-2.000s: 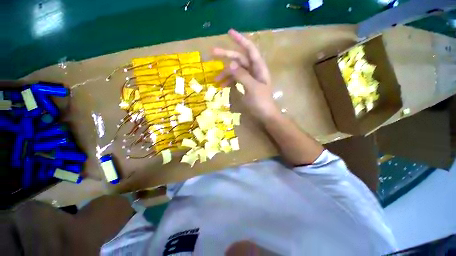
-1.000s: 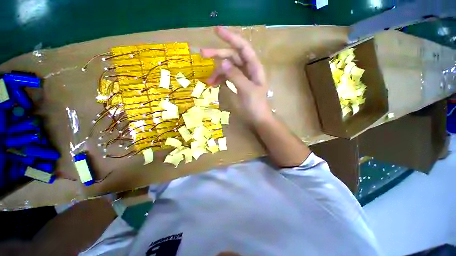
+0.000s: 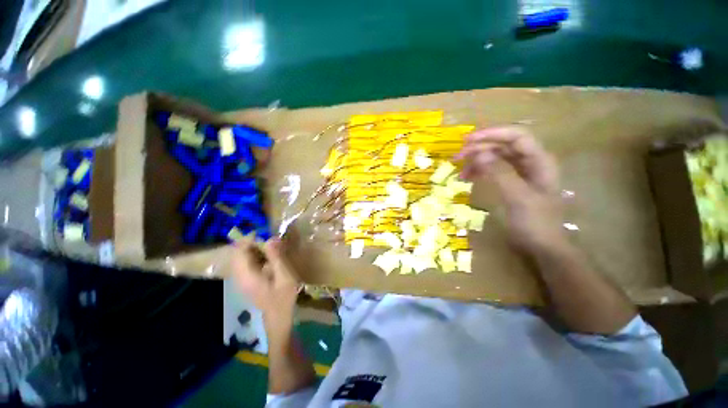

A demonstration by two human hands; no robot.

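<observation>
My left hand (image 3: 267, 275) is at the front right corner of the left carton, fingers bent beside blue cells (image 3: 227, 211); blur hides whether it holds anything. My right hand (image 3: 519, 179) is over the right end of the orange-yellow wired blocks (image 3: 395, 119), its fingers curled near the upper blocks. I cannot tell whether it holds anything. The blocks lie in tight rows, wires pointing left. Loose pale-yellow pads (image 3: 423, 231) are heaped on their lower right part.
The left carton (image 3: 132, 175) holds blue cells, some with pale pads. Another box of cells is farther left. The right carton (image 3: 674, 215) holds pale-yellow pieces. Beyond the cardboard cover (image 3: 607, 119), the green belt (image 3: 383, 48) carries a blue pack (image 3: 545, 17).
The view has turned left, showing more of the left carton. My left hand has come into view; the single padded blue pack beside the carton no longer shows. My right hand's fingers are more curled.
</observation>
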